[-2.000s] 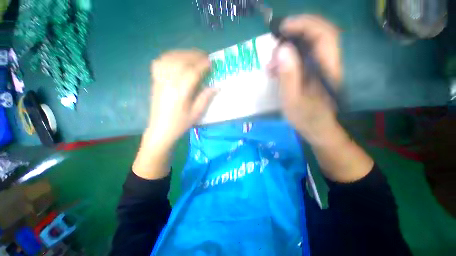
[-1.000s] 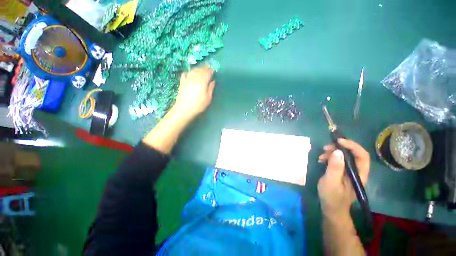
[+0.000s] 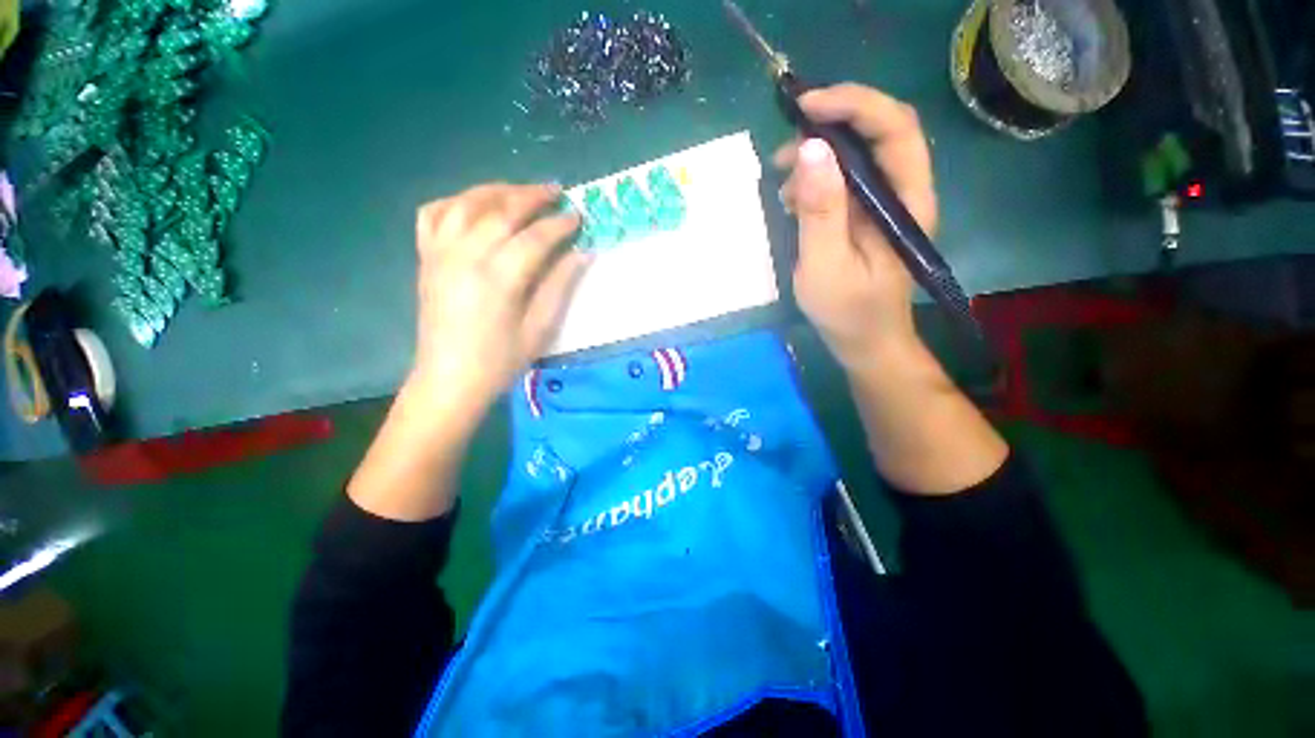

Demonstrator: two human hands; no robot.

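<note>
A short row of green circuit boards (image 3: 632, 211) lies on the upper part of the white pad (image 3: 671, 281). My left hand (image 3: 490, 274) is at the pad's left edge, its fingertips at the left end of the row and touching or gripping it; the fingers partly hide that end. My right hand (image 3: 862, 216) holds the black soldering iron (image 3: 887, 209) like a pen, to the right of the pad, with its tip pointing up and left, away from the boards. A loose pile of small dark components (image 3: 612, 67) lies beyond the pad.
A heap of green board strips (image 3: 137, 159) lies at the left. A tape roll (image 3: 58, 372) stands at the left bench edge. The round pot with silvery contents (image 3: 1041, 61) is at the upper right, near dark equipment. The blue apron (image 3: 663, 534) covers my lap below the bench edge.
My left hand has moved from the heap of strips to the pad, where a row of boards now lies. The iron is still in my right hand. The whole view has shifted.
</note>
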